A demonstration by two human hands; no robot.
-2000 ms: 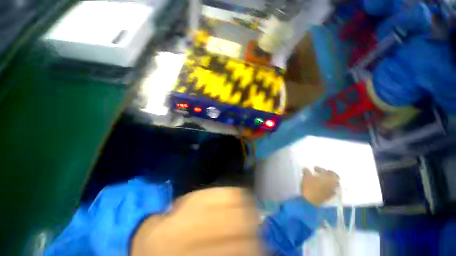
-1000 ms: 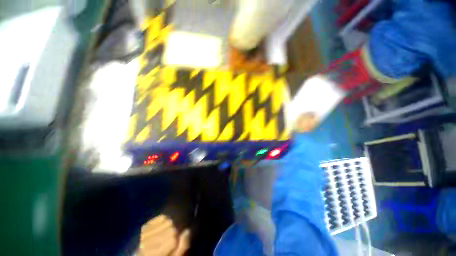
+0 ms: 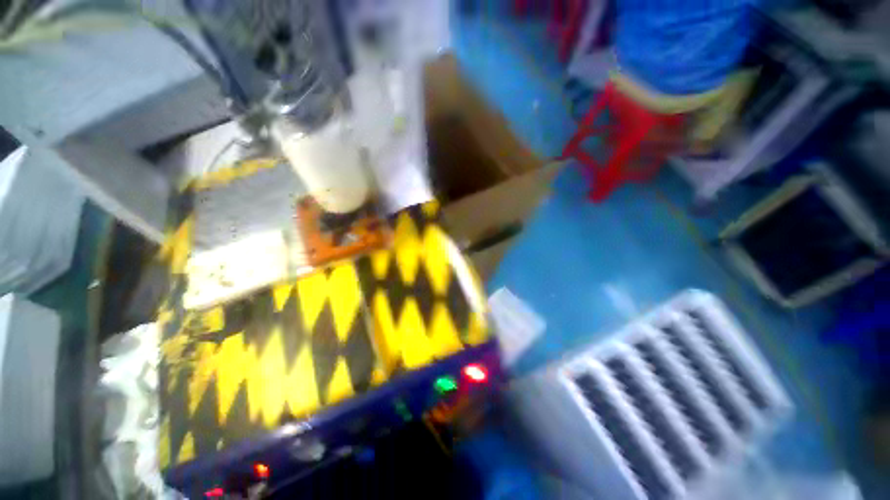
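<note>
Neither of my hands is in view. The press base (image 3: pixel 322 342) with yellow-and-black diamonds lies nearest in front. Its dark blue control strip (image 3: pixel 332 430) shows red and green lights. An orange-brown fixture (image 3: pixel 327 244) with a dark centre sits under the cream-white cylinder (image 3: pixel 322 171). A pale plate (image 3: pixel 234 269) lies left of the fixture. At lower right a white foam tray (image 3: pixel 546 410) shows rows of pockets with dark contents; single pieces are too blurred to tell. A small white flat piece (image 3: pixel 514 322) is between the press and the tray.
An open brown cardboard box (image 3: pixel 488 186) stands behind the press to the right. Crumpled clear film (image 3: pixel 132 410) lies left of the press. White slabs (image 3: pixel 27 391) are at far left. A person in blue (image 3: pixel 678 44) sits on a red stool (image 3: pixel 625 137) beyond.
The view has turned and shifted, bringing the press head and the box into view. Both hands have left the picture. The white piece my right hand held up is no longer in a visible hand.
</note>
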